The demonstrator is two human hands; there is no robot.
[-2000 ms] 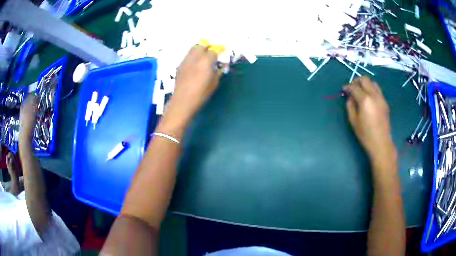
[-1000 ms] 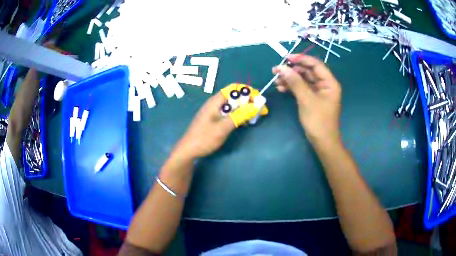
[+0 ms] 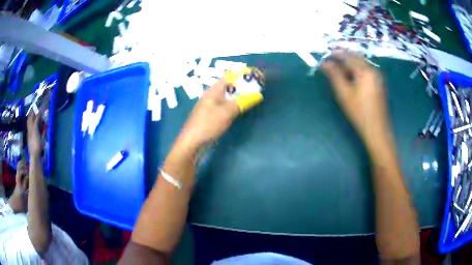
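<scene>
My left hand (image 3: 220, 106), with yellow finger cots (image 3: 250, 101), is closed around several white sleeves with dark end caps (image 3: 231, 89), seen end-on left of the bench's middle. My right hand (image 3: 357, 83) is blurred at the near edge of the tangled pile of wired stems (image 3: 385, 26); whether it holds a stem cannot be told. A large bright pile of white sleeves (image 3: 222, 26) lies at the back centre, with loose sleeves spread left of my left hand. The blue tray (image 3: 111, 194) at left holds several filled sleeves (image 3: 117, 160), one apart from the others.
A blue tray of silver tubes (image 3: 460, 171) stands at the right edge. A few wired stems (image 3: 430, 125) lie beside it. A pale metal bar (image 3: 52, 41) crosses the upper left. Another person's arm (image 3: 37, 181) is at far left, near another tray of tubes (image 3: 44, 103).
My right hand has moved away from my left hand, right and back to the stem pile. The stem that was between the hands no longer shows there. My left hand stays closed on the sleeves.
</scene>
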